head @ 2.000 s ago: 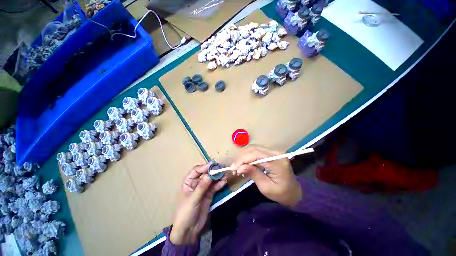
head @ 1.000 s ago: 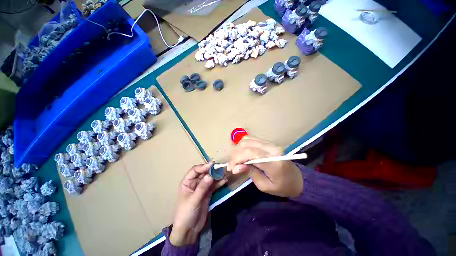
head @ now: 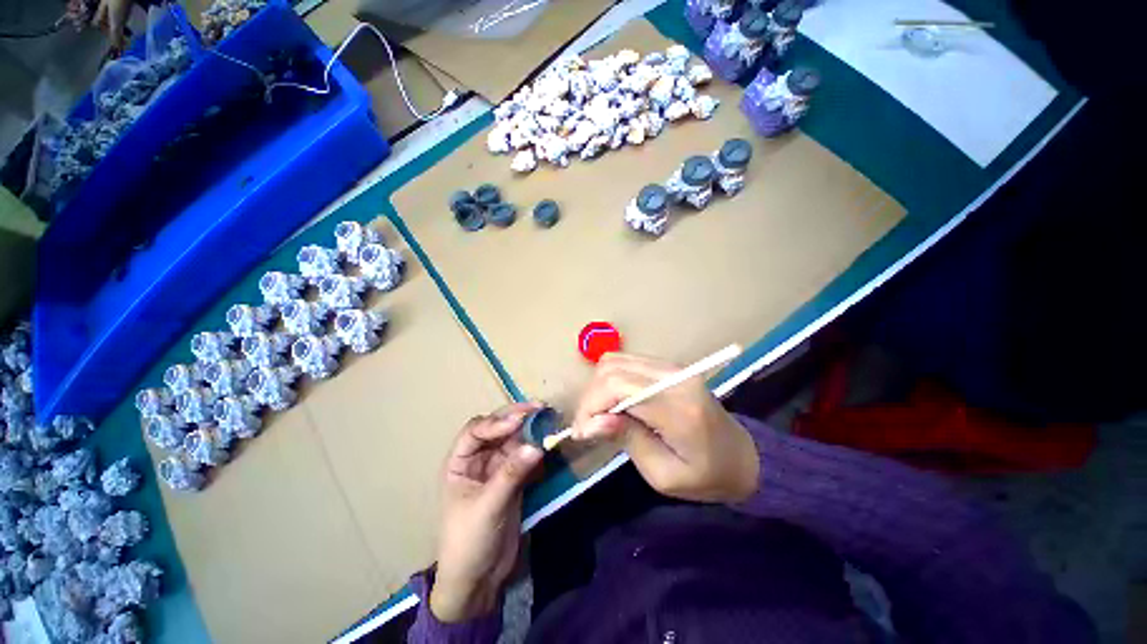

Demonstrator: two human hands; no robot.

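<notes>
My left hand (head: 488, 484) holds a small round dark cap (head: 540, 427) between thumb and fingers, its hollow side facing the stick. My right hand (head: 673, 434) holds a thin pale wooden stick (head: 686, 374) like a pen, its tip at the cap's lower right rim. The red glue dish (head: 600, 341) lies on the right cardboard just beyond my right hand. Several loose dark caps (head: 484, 206) lie farther up that cardboard. Three joined pieces (head: 692, 183) with dark tops stand to their right. White-grey bodies (head: 262, 350) stand in rows on the left cardboard.
Small white pieces (head: 601, 106) are heaped at the far edge of the right cardboard. Purple-based pieces (head: 776, 101) stand beside a white sheet (head: 937, 82). A blue bin (head: 208, 189) is at the upper left. Loose grey bodies (head: 76, 528) lie at the far left. A hand shows at the top left.
The stick is tilted more steeply, and its tip has moved from inside the cap to its lower right rim. The cap has turned slightly in my left hand.
</notes>
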